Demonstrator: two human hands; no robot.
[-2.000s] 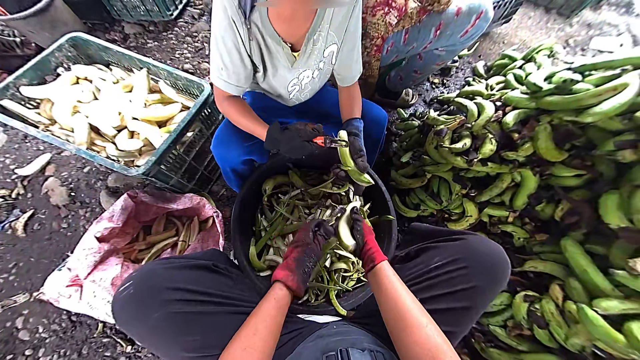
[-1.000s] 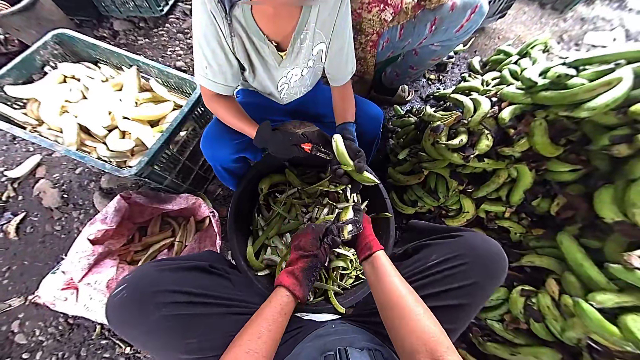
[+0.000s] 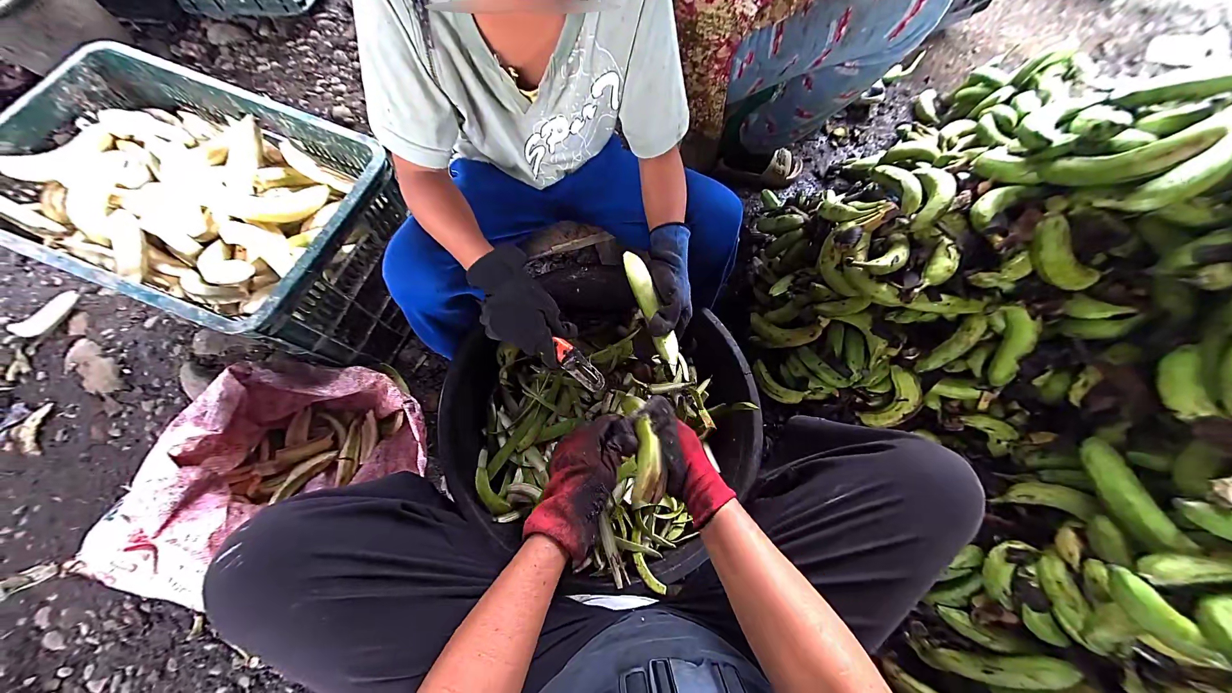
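Both my hands wear red gloves with dark, stained fingers and meet above a round black tub (image 3: 744, 385) of green peel strips (image 3: 525, 423). Between them is a green plantain (image 3: 649, 462), its skin partly loosened. My left hand (image 3: 585, 476) has its fingers curled at the plantain's upper left; whether a tool is inside them is hidden. My right hand (image 3: 681, 452) grips the plantain from the right. Across the tub, a co-worker's black-gloved hand holds an orange-handled peeler (image 3: 577, 364), and the other gloved hand holds a pale, partly peeled plantain (image 3: 643, 289).
A green plastic crate (image 3: 327, 241) of peeled plantains stands at upper left. Below it lies a pink sack (image 3: 183, 481) with brownish peels or fruit inside. A large heap of green plantains (image 3: 1020, 337) covers the ground at right. Another person crouches behind the co-worker.
The co-worker's peeler hand has lowered over the tub, away from the plantain, which now looks paler and stands more upright. My hands stay close together, with the plantain between them now more visible.
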